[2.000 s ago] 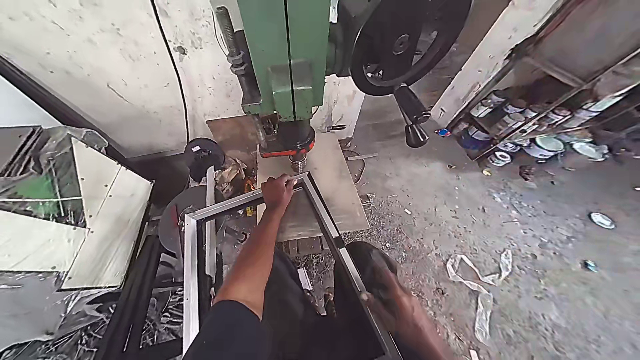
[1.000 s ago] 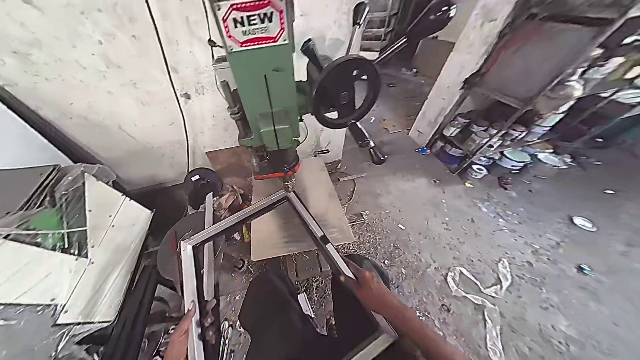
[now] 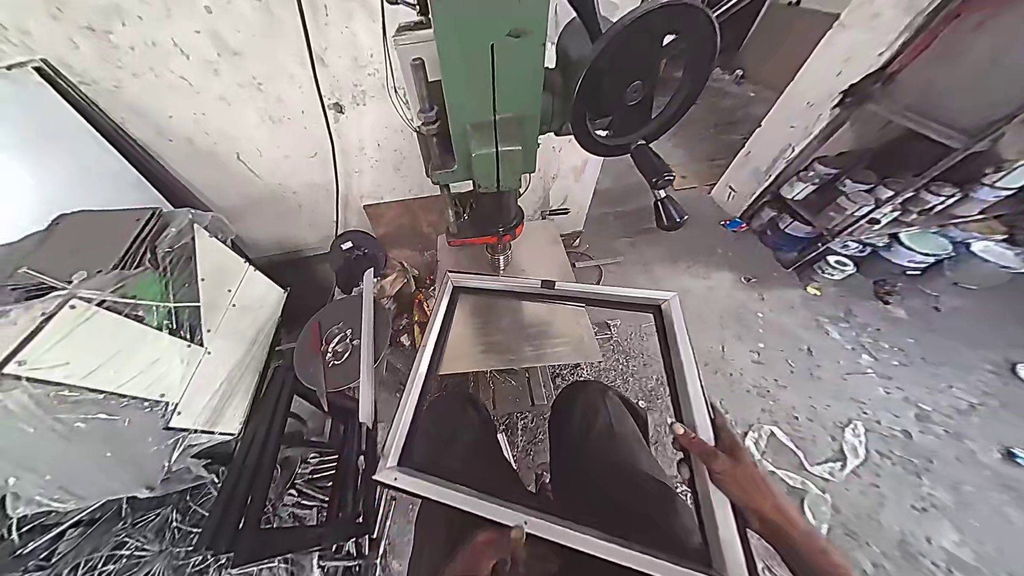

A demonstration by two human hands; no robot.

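Note:
A rectangular metal frame (image 3: 552, 284), light on its faces with dark inner edges, is held tilted above my knees. My right hand (image 3: 740, 472) grips its right side, thumb on top and fingers beneath. At the near side, my left hand (image 3: 488, 552) is blurred and partly cut off by the image edge, with a fingertip at the bar; its hold is unclear. Beyond the frame's far edge stands a green drill press (image 3: 492, 96) with a black handwheel (image 3: 636, 92). Its chuck (image 3: 499, 254) is above a flat metal plate (image 3: 512, 340), seen partly through the frame.
White panels (image 3: 228, 320) and plastic sheeting lie at left, beside black metal frames (image 3: 248, 472) and metal scraps. A round black disc (image 3: 340, 340) stands left of the press. Paint cans (image 3: 916, 248) fill a rack at right. Shavings and a pale strip (image 3: 808, 456) litter the floor.
The frame has turned, so a full side rather than a corner now faces the drill press. My left hand has moved from the frame's left side to its near side.

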